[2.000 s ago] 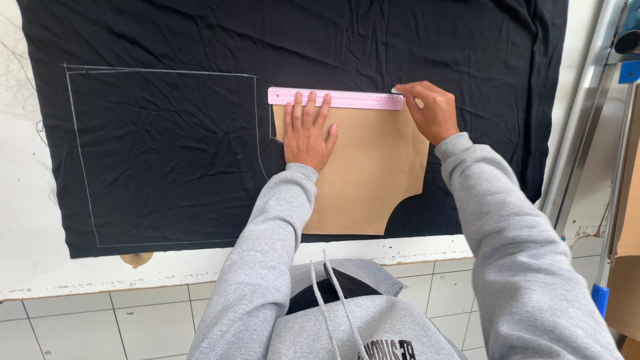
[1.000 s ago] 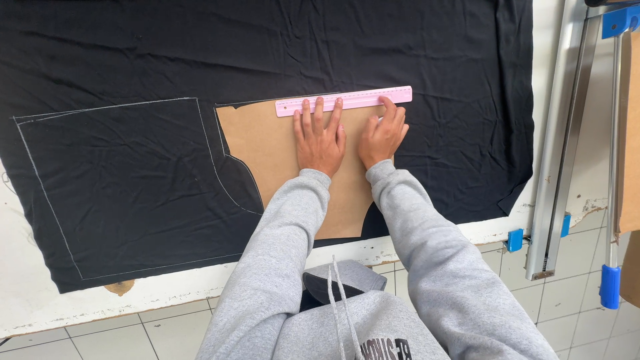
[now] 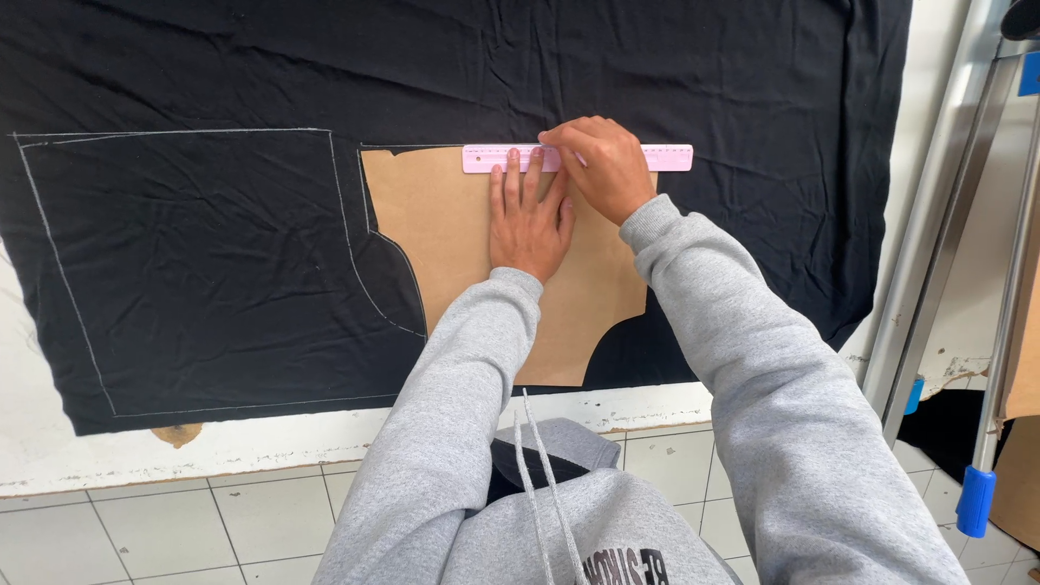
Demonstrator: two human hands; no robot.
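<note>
A brown paper pattern piece (image 3: 455,211) lies on black fabric (image 3: 244,309) spread over the table. Along its top edge rests a pink plastic ruler (image 3: 670,158), reaching past the pattern's right side. My left hand (image 3: 528,223) lies flat with fingers spread, fingertips pressing on the ruler and palm over the pattern. Just right of it, my right hand (image 3: 601,166) is closed in a pinch at the ruler's upper edge; a small marking tool seems to be between the fingertips, mostly hidden. White marked lines run above and left of the pattern, and an outline is drawn on the fabric at left.
The white table edge (image 3: 268,443) runs along the front, above a tiled floor. At the right stand metal rails (image 3: 934,244) with blue end caps (image 3: 975,502). Brown paper or card (image 3: 1025,349) shows at the far right edge.
The ruler has shifted right along the pattern's top edge since the oldest frame. My right hand has moved from resting on the ruler's right end to its upper edge beside my left hand.
</note>
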